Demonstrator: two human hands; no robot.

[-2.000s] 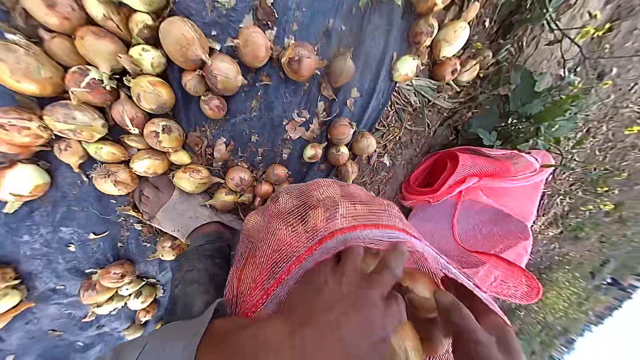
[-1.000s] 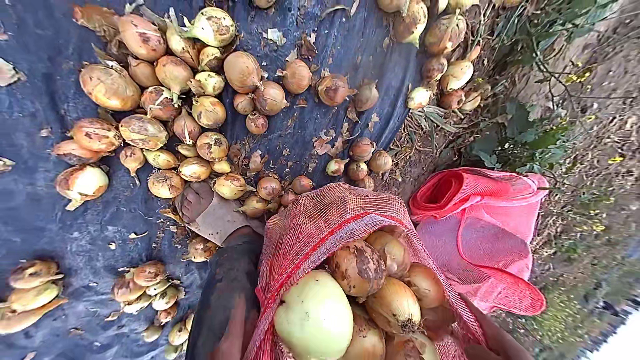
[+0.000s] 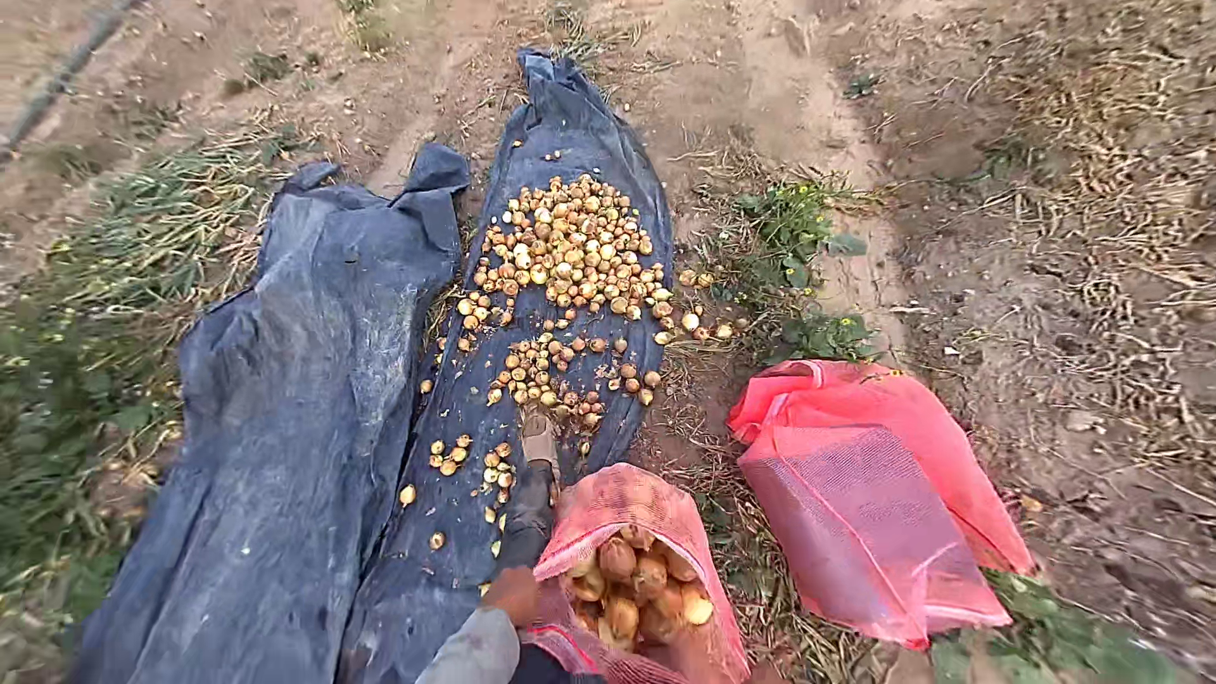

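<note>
A red mesh sack [image 3: 708, 556] full of onions [image 3: 622, 584] stands at the bottom centre, its mouth open toward me. My left hand [image 3: 513, 596] is at the left rim of the sack; its fingers are blurred and partly hidden by the mesh. My right hand [image 3: 703, 655] is low at the near right side of the sack, blurred, its fingers not clear. A large heap of onions [image 3: 570, 247] lies on a dark blue sheet [image 3: 570, 123] beyond the sack, with smaller groups nearer. My sandalled foot [image 3: 539, 437] rests on the sheet by them.
Stacked red mesh sacks [image 3: 855, 513] lie on the soil to the right. Another dark sheet [image 3: 323, 313] is spread at the left. Green weeds [image 3: 793, 228] and dry stalks [image 3: 1121, 142] cover parts of the ground. A few onions [image 3: 692, 321] lie beyond the sheet's right edge.
The view has swung up and widened greatly. Two seconds ago both hands were over the sack's mouth among the onions; now they are at its sides and the onions inside are exposed.
</note>
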